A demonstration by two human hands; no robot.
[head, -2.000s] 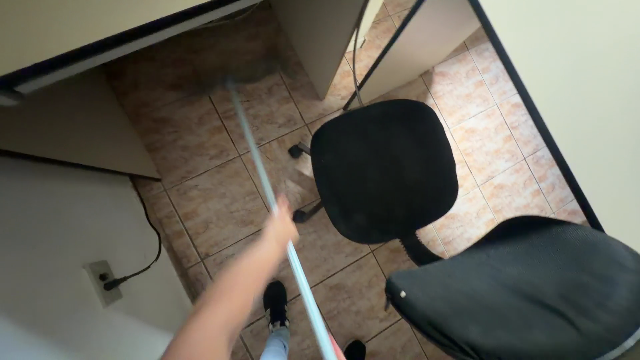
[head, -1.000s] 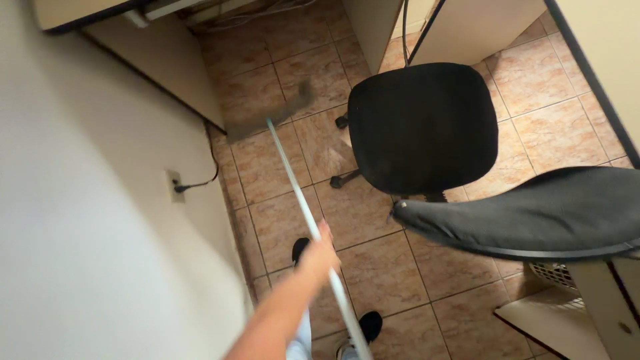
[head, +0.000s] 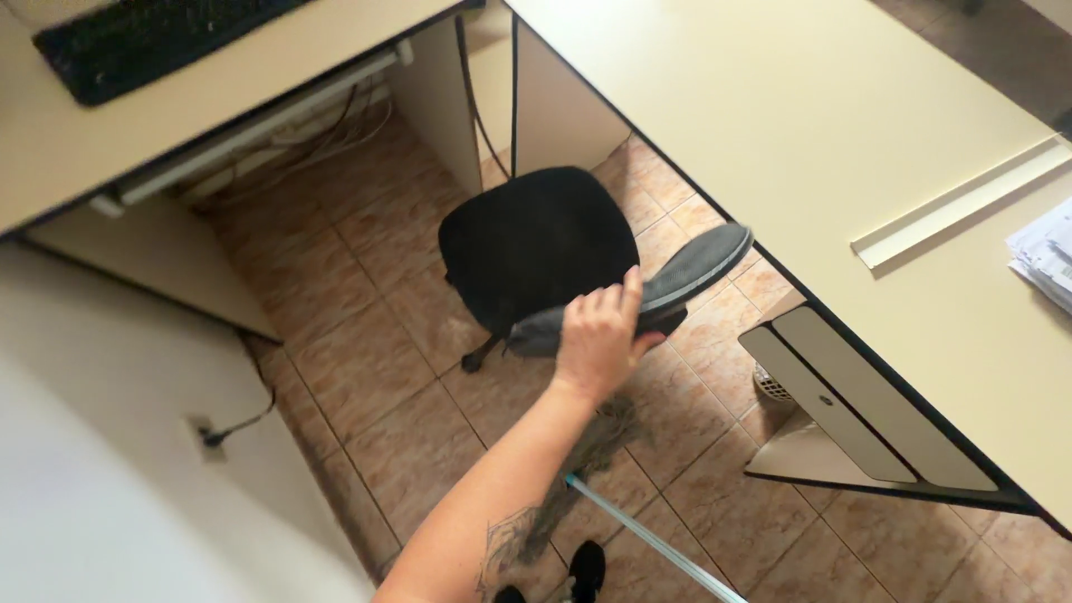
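Observation:
My left hand [head: 599, 339] is closed over the top of the dark grey backrest [head: 699, 260] of an office chair, with its thumb on the near side. Beyond the hand is the chair's black seat [head: 540, 239]. Below my wrist, a blurred grey-brown broom or mop head [head: 611, 431] rests on the tiled floor, partly behind my forearm. Its pale metal handle [head: 653, 538] runs from a teal socket down past the bottom edge. My right hand is out of view.
Desktops bearing a black keyboard [head: 159, 42], a cream channel strip [head: 963, 205] and papers [head: 1047, 251] border the floor. A drawer unit [head: 871, 402] stands at right. A plugged-in cable [head: 243, 427] hangs at the left wall. Black shoes [head: 588, 565] show below.
My left hand has let go of the handle and taken hold of the chair's backrest. The broom or mop head has come from near the left desk panel to the floor nearer my feet.

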